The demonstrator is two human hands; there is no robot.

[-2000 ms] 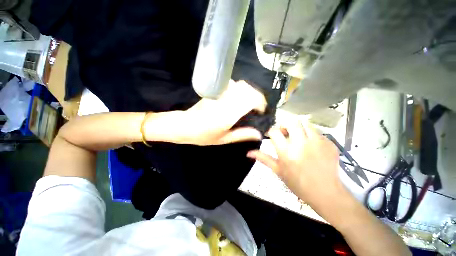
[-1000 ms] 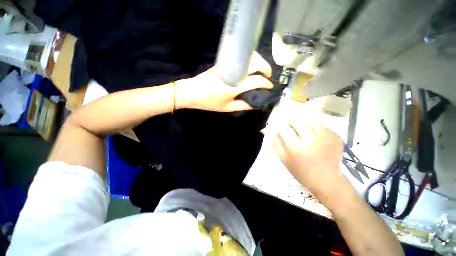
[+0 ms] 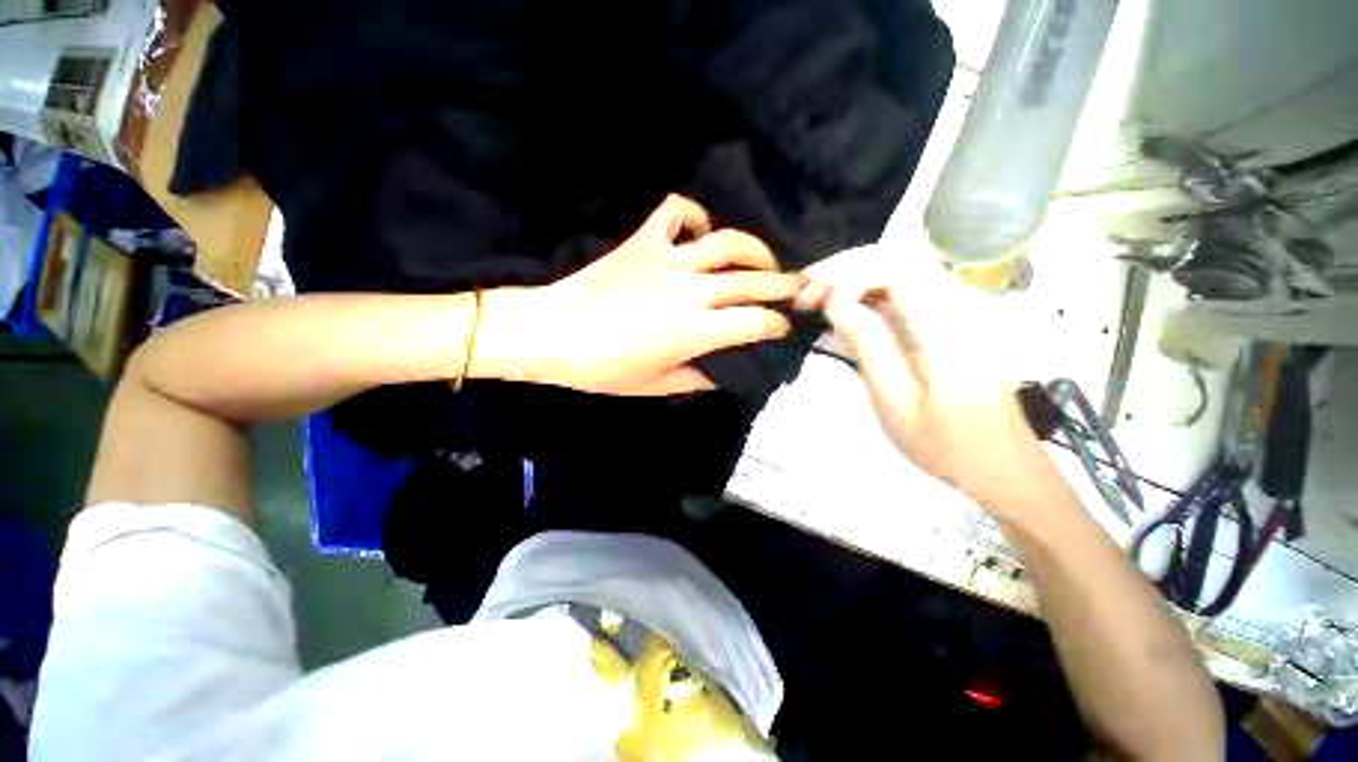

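Note:
The black garment body [image 3: 492,164] covers the left and middle of the table and hangs over the lap. My left hand [image 3: 678,305] lies on it with its fingertips pinching the cloth near its right edge. My right hand [image 3: 923,365] meets the left fingertips, with thumb and finger closed on the same edge of black cloth. The exact piece between the fingertips is too small to tell. The needle area of the machine is blurred at the upper right, away from both hands.
The lamp tube [image 3: 1013,149] stands above the right hand. Thread snips [image 3: 1095,447] and dark-handled scissors [image 3: 1199,536] lie right of the right hand, with a small black scrap [image 3: 1038,408] by the snips. A blue bin [image 3: 350,491] is left of the lap.
The view has shifted, and the lamp and machine now appear farther right. The cloth has come away from the needle area. My hands have come together at its edge, and a black scrap shows by the snips.

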